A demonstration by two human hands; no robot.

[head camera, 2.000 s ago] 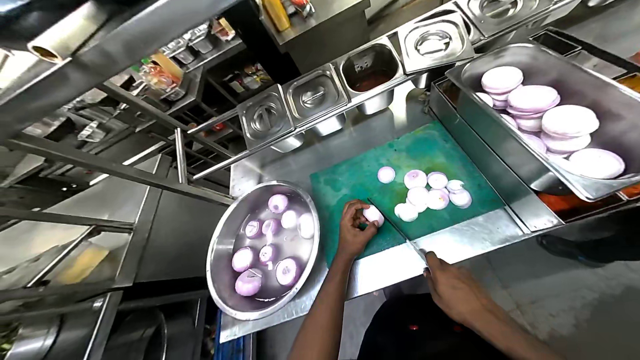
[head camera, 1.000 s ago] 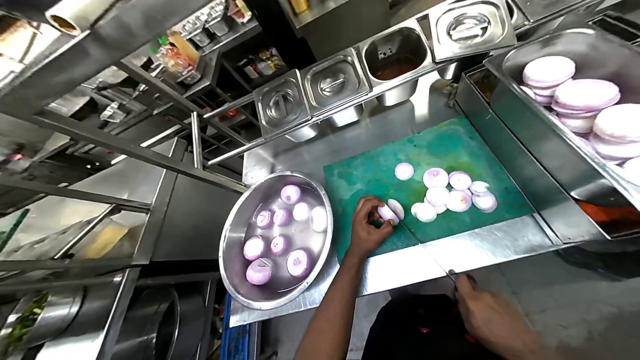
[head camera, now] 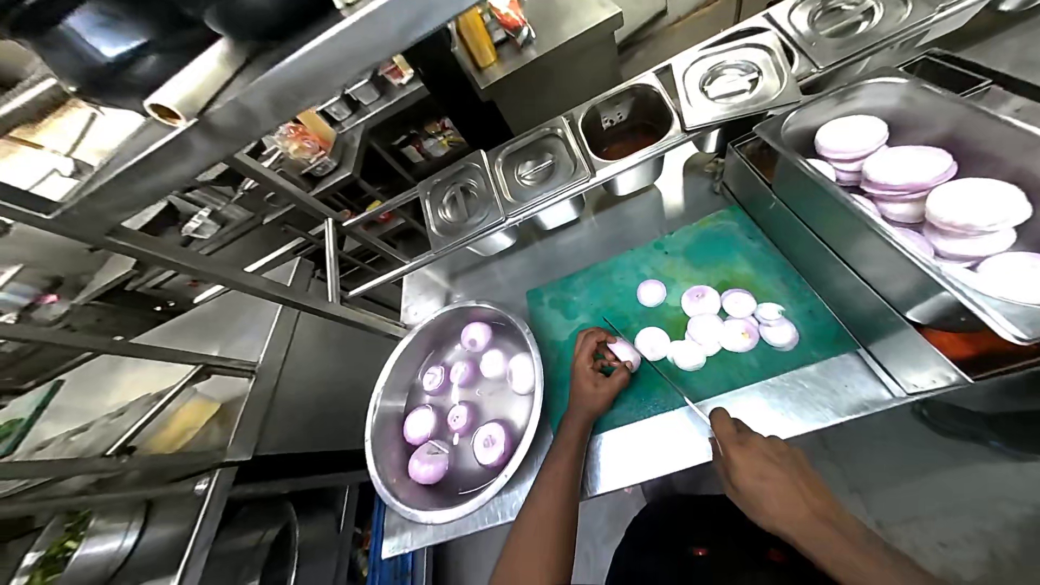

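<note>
My left hand (head camera: pixel 597 370) grips a peeled red onion piece (head camera: pixel 624 355) on the green cutting board (head camera: pixel 585 296). In my right hand (head camera: pixel 756 463) is the handle of a knife (head camera: pixel 666 378); its thin blade lies beside the onion piece, between it and a cut slice (head camera: pixel 652 344). Several more round onion slices (head camera: pixel 705 331) lie on the board, some overlapping, with one slice (head camera: pixel 651 293) apart from them. Left of the board, a round steel basin (head camera: pixel 375 455) holds several peeled onions (head camera: pixel 428 463) in water.
At the right, a deep steel pan (head camera: pixel 861 244) holds stacks of thick onion slices (head camera: pixel 975 203). Lidded steel containers (head camera: pixel 540 166) and an open one with dark contents (head camera: pixel 626 138) line the rail behind the board. Metal shelving (head camera: pixel 276 357) stands at the left.
A slice now lies flat beside the group on the board, just right of the blade. The view has shifted since one second ago.
</note>
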